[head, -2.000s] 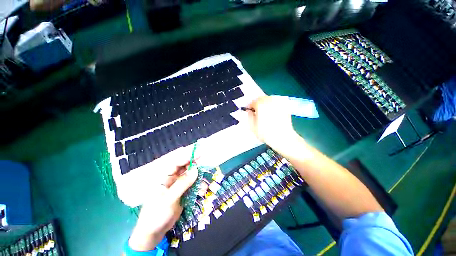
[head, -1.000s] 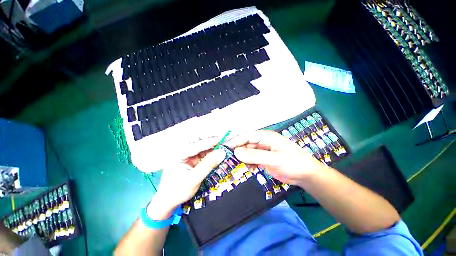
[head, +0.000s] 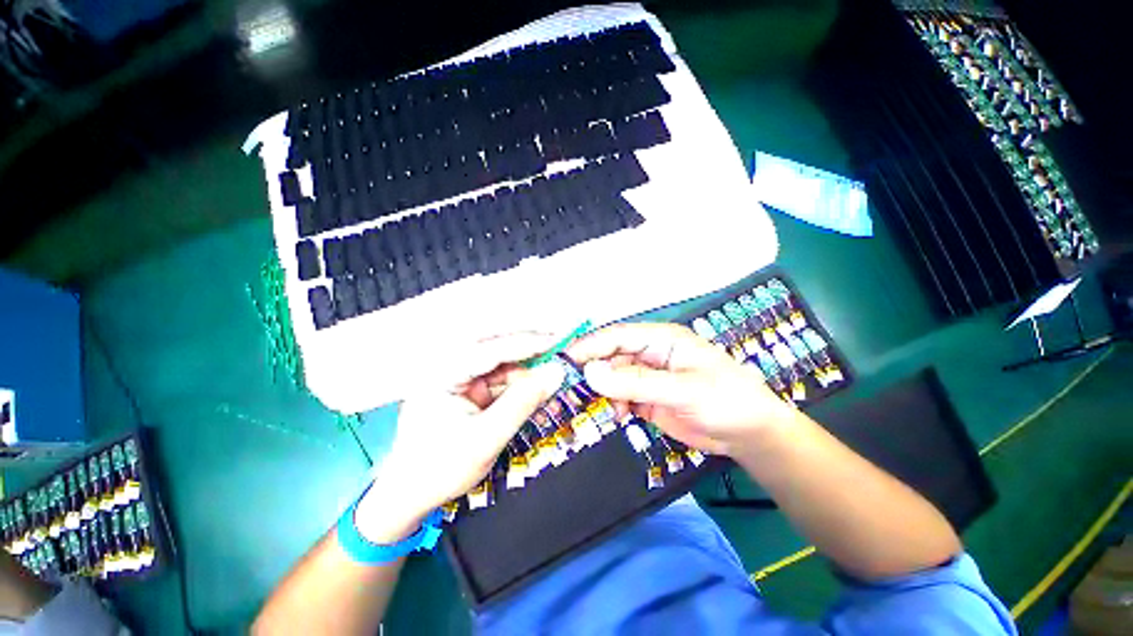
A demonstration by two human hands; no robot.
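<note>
My left hand [head: 478, 422], with a blue band at the wrist, pinches a thin green panel strip [head: 565, 342] that sticks up between my hands. My right hand [head: 671, 388] meets it, fingertips closed on a small dark part [head: 569, 363] against the strip; fingers partly hide it. Just below hang circuit boards with yellow-and-white ends [head: 559, 437], over the black foam tray [head: 547, 528]. More boards [head: 777, 333] lie in rows in the tray's right part.
A white foam sheet [head: 708, 199] bears rows of small black parts [head: 485, 230]. Green strips [head: 276, 323] lie left of it. A paper [head: 814, 195] and stacked black trays [head: 944, 211] are at right. Another tray of boards [head: 81, 516] and a person's sleeve [head: 81, 611] are at lower left.
My right hand has come from the white sheet's right side to meet my left hand at the strip. Over the last second both hands stay nearly still.
</note>
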